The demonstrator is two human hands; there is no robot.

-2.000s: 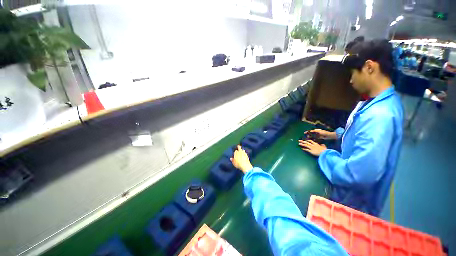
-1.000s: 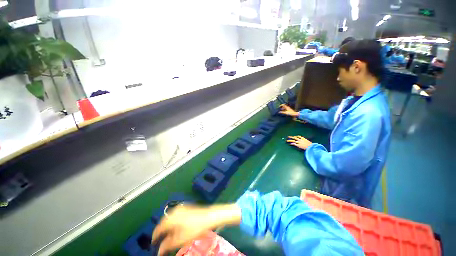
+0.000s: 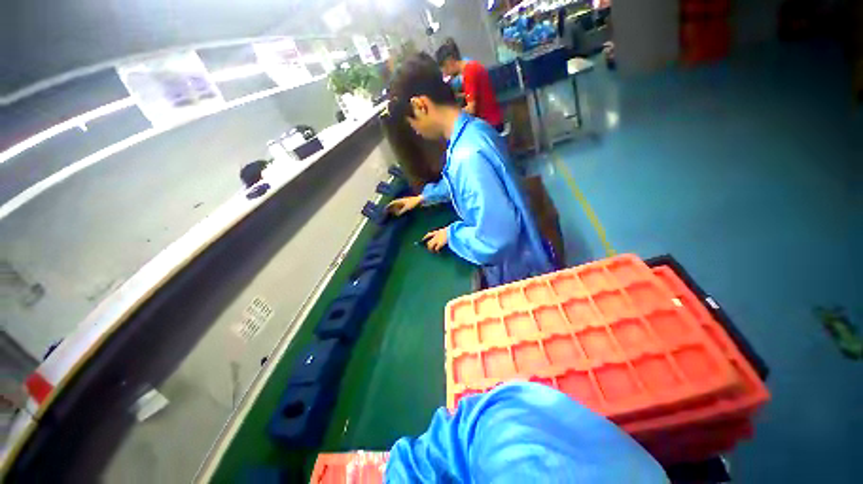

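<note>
Dark blue boxes stand in a row along the green bench; the nearest clear one has a dark round recess in its top, and another box farther up the row also shows a recess. The corner of a red tray with shiny clear film shows at the bottom edge. One of my blue sleeves fills the bottom middle, but no hand shows beyond it. My left hand and my right hand are both out of the picture or hidden.
A stack of orange-red trays with empty pockets stands at the right, on something black. A worker in a blue smock stands beyond it, hands at the bench. A grey-white panel and shelf run along the left. Another person in red is farther back.
The view has swung right, bringing the whole tray stack in. My hand, which was blurred over the near boxes, has gone from view; only a sleeve shows.
</note>
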